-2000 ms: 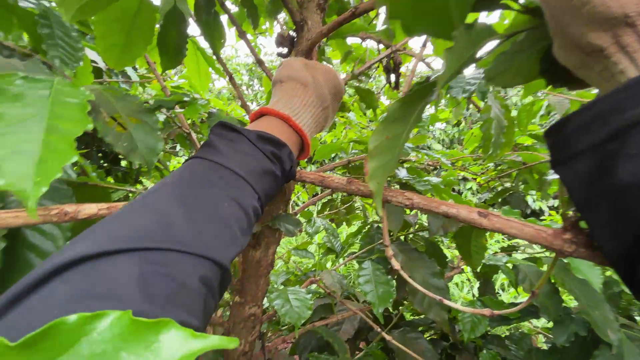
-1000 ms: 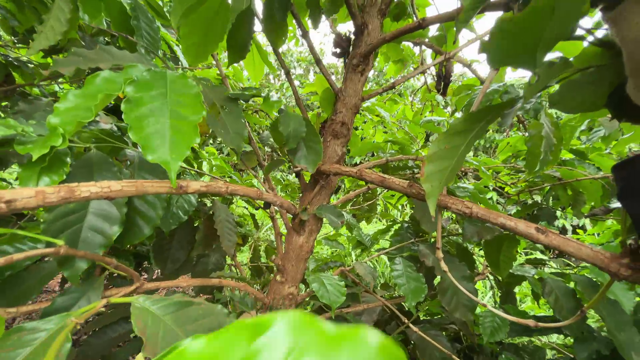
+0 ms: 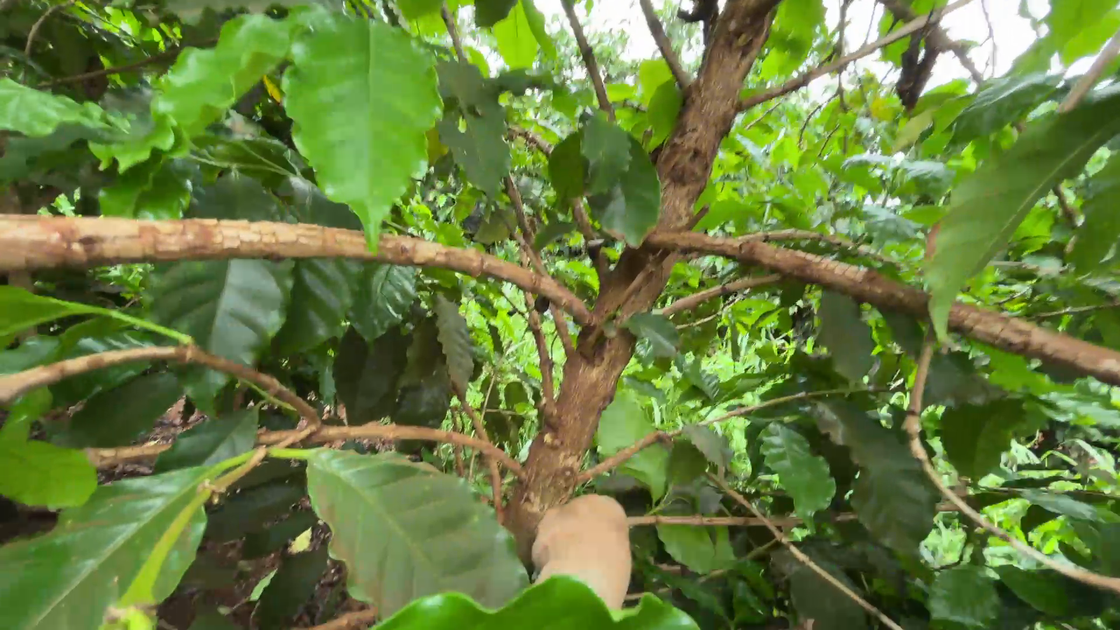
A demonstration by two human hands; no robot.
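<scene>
One of my hands (image 3: 582, 542), in a pale tan glove, shows low in the middle against the base of a rough brown tree trunk (image 3: 569, 429). A glossy green leaf (image 3: 542, 612) in front covers its lower part, and its fingers cannot be made out. Whether it is my left or my right hand is not plain; the other is out of sight. The trunk leans up to the right. From its fork a thick bare branch (image 3: 262, 242) runs left, and another branch (image 3: 875, 284) runs right.
Thinner branches (image 3: 394, 430) leave the trunk lower on the left. A large leaf (image 3: 416, 525) hangs close at the lower left, and a long leaf (image 3: 1006, 192) at the right. A thin curved stem (image 3: 927, 464) hangs below the right branch. Dense foliage lies behind.
Two seconds ago my left gloved hand was on the upper trunk and my right at the upper right. Both have left those places; a gloved hand now shows at the trunk's base.
</scene>
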